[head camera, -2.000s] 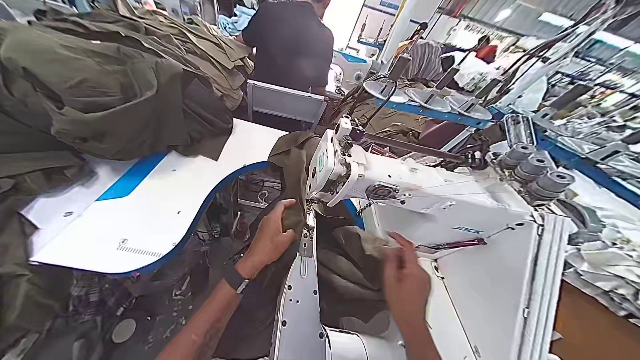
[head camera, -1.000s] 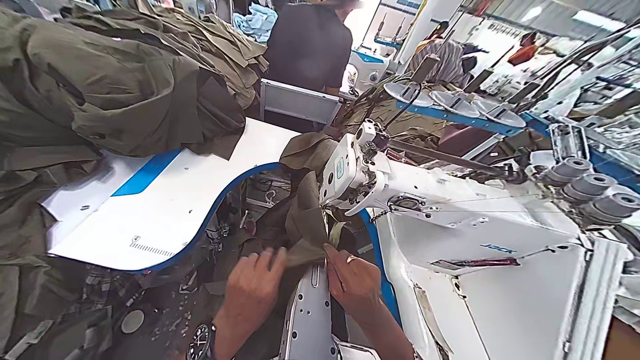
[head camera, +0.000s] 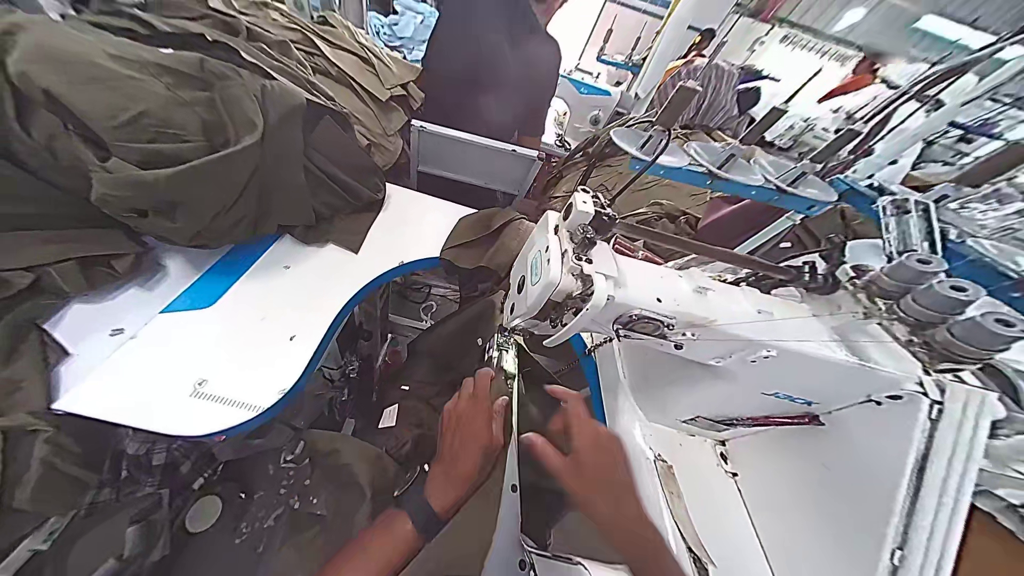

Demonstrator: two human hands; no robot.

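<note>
An olive-green garment [head camera: 432,360] hangs over the narrow arm bed [head camera: 506,500] of a white Jack sewing machine [head camera: 680,304]. My left hand [head camera: 470,428], with a dark band on its wrist, lies on the cloth at the left side of the bed, just in front of the lit needle area [head camera: 506,352]; its fingers are close together, and whether they pinch the cloth cannot be told. My right hand [head camera: 580,448] is at the bed's right side, thumb and fingers apart, over dark cloth, with nothing seen between them.
A white table section [head camera: 320,304] with a blue edge curves at the left, beneath a big heap of olive garments [head camera: 184,152]. Thread cones [head camera: 948,300] stand at the right. Red-handled tweezers [head camera: 768,421] lie on the machine's base. A person [head camera: 492,72] in a dark shirt is beyond a metal-framed panel.
Both hands have moved up the bed towards the needle area since a second ago. My right hand's fingers have spread off the cloth they touched then.
</note>
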